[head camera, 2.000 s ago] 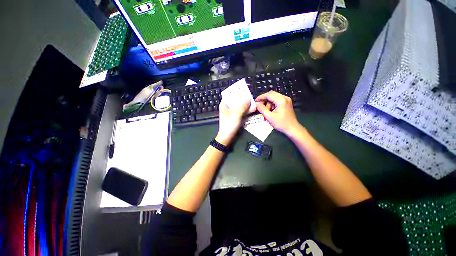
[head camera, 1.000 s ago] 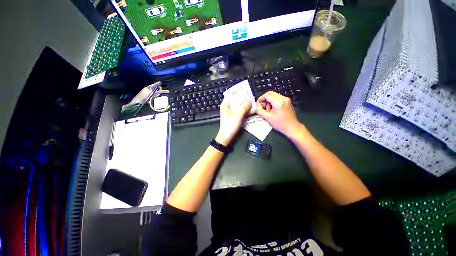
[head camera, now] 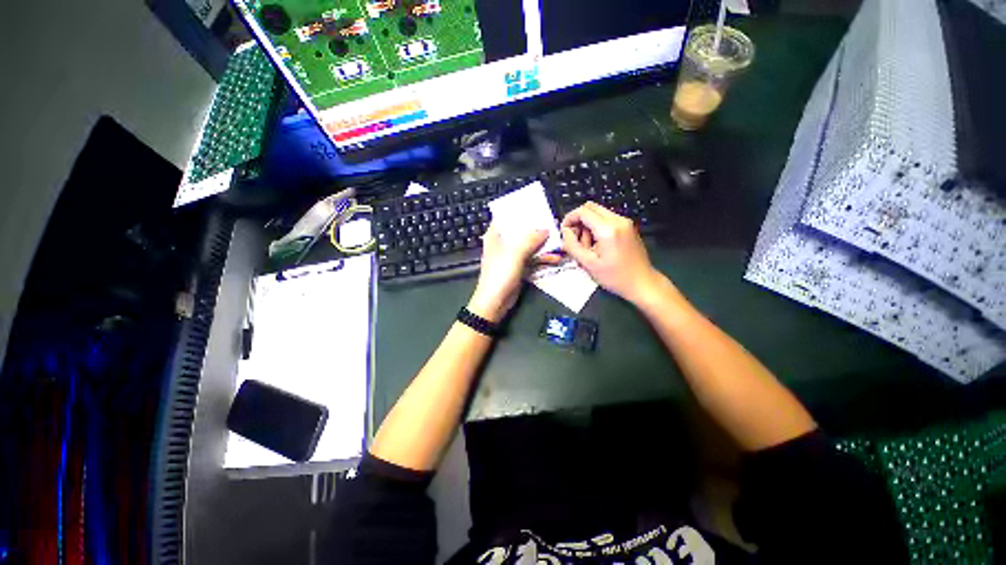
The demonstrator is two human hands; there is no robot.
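Observation:
My left hand holds a small white sheet upright over the front of the black keyboard. My right hand is at the sheet's right edge, its thumb and fingers pinched together; whether it grips the sheet or something small is too unclear to tell. A second white paper slip shows just below the hands, partly hidden by them. A small black device with a blue-white display lies on the dark green desk below that slip.
A monitor with green board images stands behind the keyboard. A drink cup and mouse are at right, beside stacked white panels. A phone lies on a clipboard at left. Green panels are lower right.
The green board image on the monitor has changed. The sheet in my left hand has tilted slightly. The hands stay in nearly the same place.

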